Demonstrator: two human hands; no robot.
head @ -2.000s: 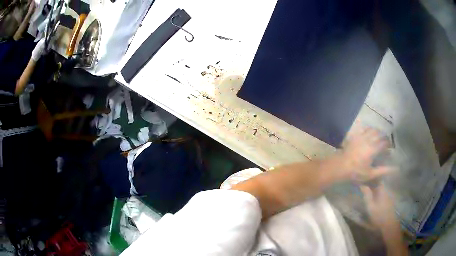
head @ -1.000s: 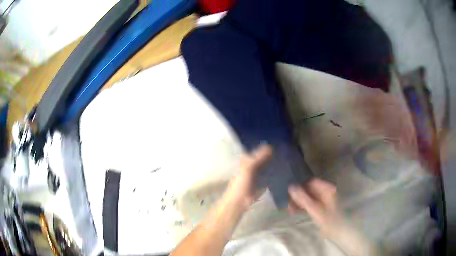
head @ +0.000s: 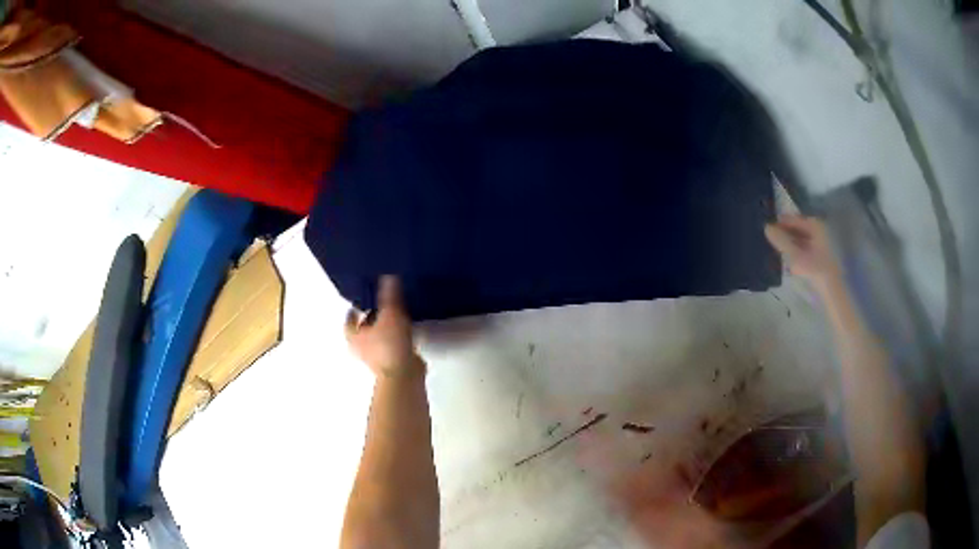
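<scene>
The navy cut panel (head: 558,182) is spread at the far side of the white-covered table (head: 505,386), with its nearly straight edge towards me. My left hand (head: 384,335) holds its near left corner between thumb and fingers. My right hand (head: 803,249) is at its right edge and pinches the cloth there. The far edge of the panel is curved.
A red upright surface (head: 236,118) with brown paper or card (head: 64,86) stands at the upper left. A blue curved part (head: 177,332) and a grey padded bar (head: 110,375) are at left. A hose (head: 912,139) hangs at right. The table has dark marks.
The view has turned and moved to the far side of the table. The navy panel, bunched between my hands a second ago, is now spread wide, and my hands are far apart.
</scene>
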